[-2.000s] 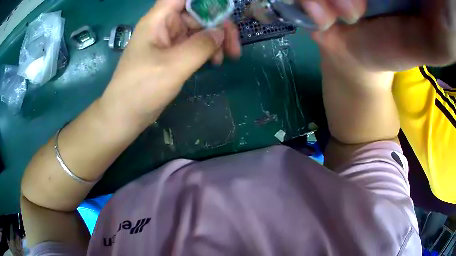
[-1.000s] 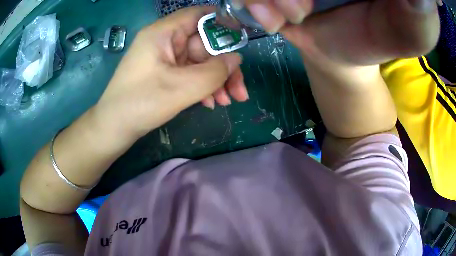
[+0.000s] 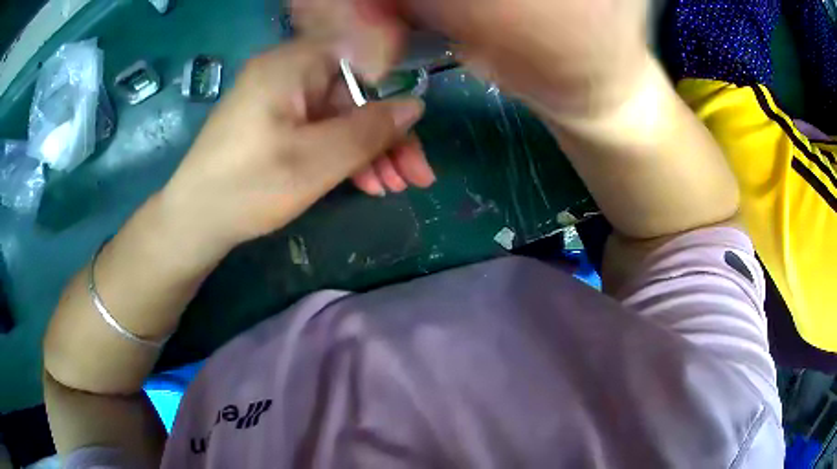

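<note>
My left hand (image 3: 289,137) holds a white-rimmed square housing (image 3: 352,82) between thumb and fingers at the top centre. A green circuit board (image 3: 393,87) shows inside the rim, partly covered. My right hand (image 3: 523,46) is blurred at the top edge and reaches across above the housing. Its fingers are close over the rim; contact is unclear. The electric screwdriver cannot be made out now, and what my right hand holds is hidden.
Two silver-edged units (image 3: 138,82) lie on the green bench (image 3: 101,224) at the upper left, beside a crumpled translucent bag (image 3: 69,105) and a smaller clear bag (image 3: 20,174). Pale scraps (image 3: 504,238) lie at the near edge. A person in yellow (image 3: 766,211) is at the right.
My right hand has moved left over the housing, and the screwdriver seen earlier no longer shows. The housing came down from the top edge and is now more covered. The black tray is out of sight.
</note>
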